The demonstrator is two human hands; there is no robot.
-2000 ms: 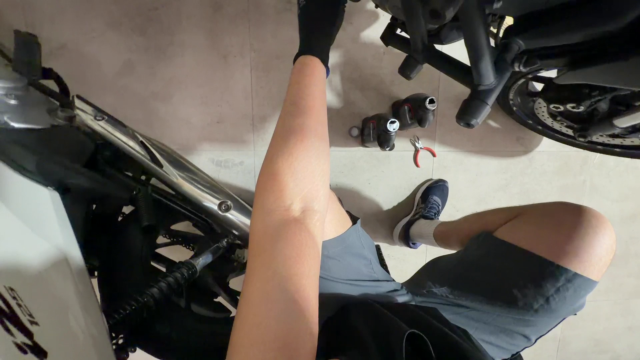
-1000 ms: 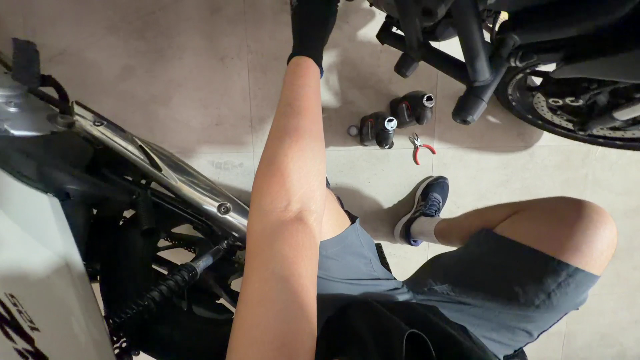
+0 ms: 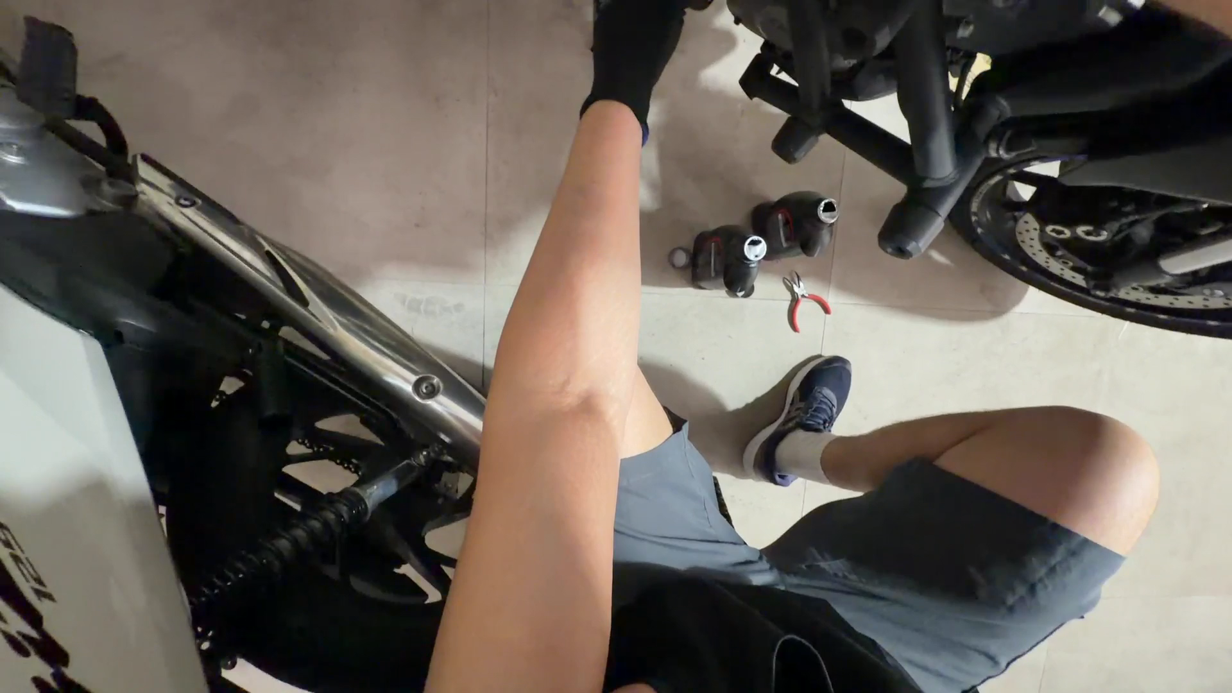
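Note:
My left hand [image 3: 635, 53], in a black glove, reaches to the top edge of the head view, left of a motorcycle's black tubular frame [image 3: 929, 106]. Its fingers are cut off, so whatever it touches is hidden. The bare left arm crosses the middle of the view. My right hand is out of sight; a patch of bare skin shows in the top right corner, and I cannot tell whose it is. Two dark bottles [image 3: 710, 260] stand on the floor, and red-handled pliers [image 3: 807, 300] lie beside them with their handles spread.
Another motorcycle fills the left side, with a silver metal cover [image 3: 332, 327], a black coil spring [image 3: 289, 549] and a white panel [image 3: 72, 481]. A wheel with a brake disc [image 3: 1059, 250] stands at right. A dark blue shoe [image 3: 808, 409] rests on the tiled floor.
My left gloved hand has shifted slightly to the right since a second ago. A patch of bare skin has come into view at the top right corner.

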